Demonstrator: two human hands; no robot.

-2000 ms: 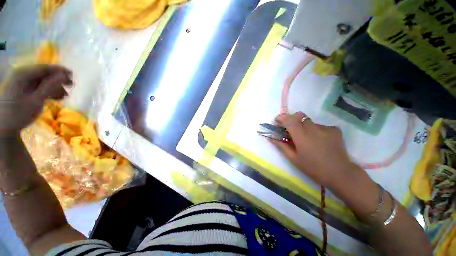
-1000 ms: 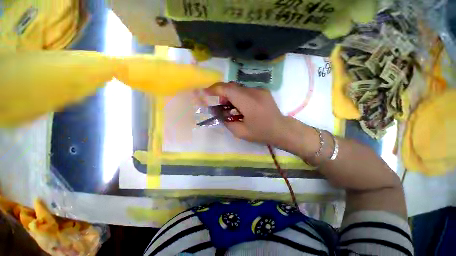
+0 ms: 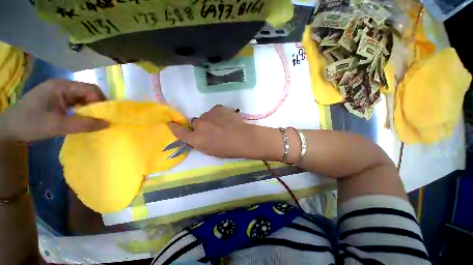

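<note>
A yellow fabric panel [image 3: 106, 165] with lobed edges hangs between my hands, over the left part of the white sheet [image 3: 269, 134]. My left hand [image 3: 65, 111] grips its upper left edge. My right hand [image 3: 215, 132] pinches its upper right edge and also holds the thread snips [image 3: 177, 149], blades pointing left. A thin red-brown cord [image 3: 280, 181] runs from my right hand towards the lap. The greenish label frame [image 3: 225, 75] lies behind my right hand, under the machine head, inside a pinkish-red curved outline.
The dark machine head [image 3: 171, 44] with a yellow handwritten note [image 3: 155, 18] stands above the sheet. A pile of printed labels [image 3: 358, 57] lies on yellow cloth at the upper right. Yellow panels lie at the far right [image 3: 430, 98] and at the far left edge [image 3: 10, 75].
The yellow panel, a blur at the left a second ago, is now held by both hands. My left hand has come back into view. The camera view has shifted, bringing the label pile nearer the centre.
</note>
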